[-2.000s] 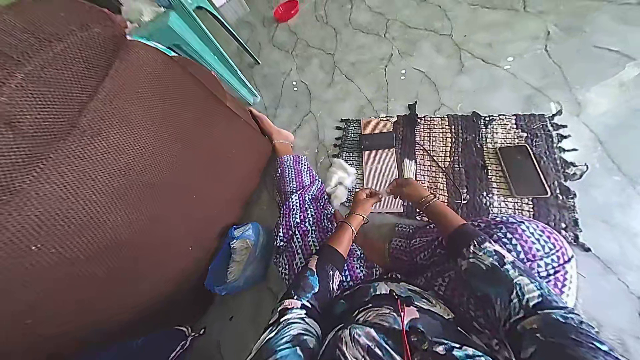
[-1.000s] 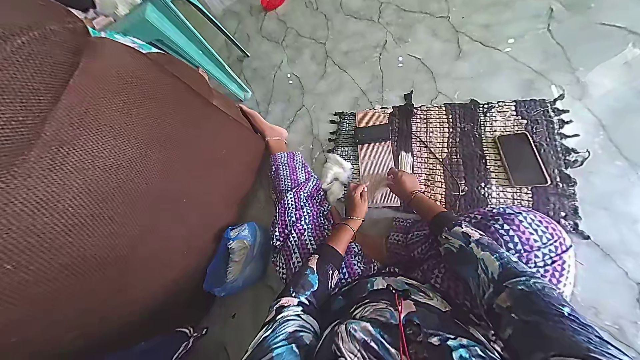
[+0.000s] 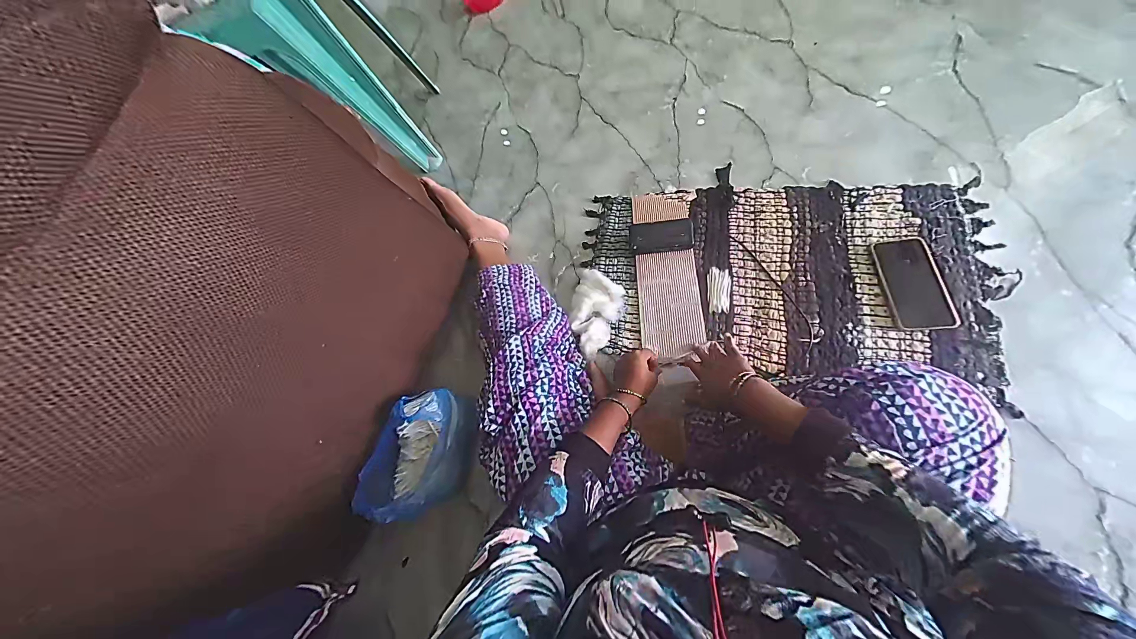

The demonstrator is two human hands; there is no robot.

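Note:
A ridged, light brown board (image 3: 672, 297) with a black band (image 3: 662, 236) across it lies on a woven rag mat (image 3: 803, 346). At its near end is my left hand (image 3: 637, 374), fingers closed around something too small to make out. Close by on the right, my right hand (image 3: 717, 371) has its fingers extended over the board's near edge; whether it grips anything is unclear. White cotton fluff (image 3: 596, 311) rests at the mat's left edge. A small bundle of white cotton wicks (image 3: 719, 290) lies just right of the board.
A smartphone (image 3: 916, 284) lies on the mat's right part, with a thin dark cord (image 3: 781, 288) left of it. The blue plastic bag (image 3: 414, 461) beside my leg holds white sticks or wicks. Brown-covered furniture (image 3: 222, 337) fills the left; a teal plastic chair (image 3: 328, 75) stands behind.
My right hand has moved from beside the white bundle to the board's near end. My left hand has also come down toward that end.

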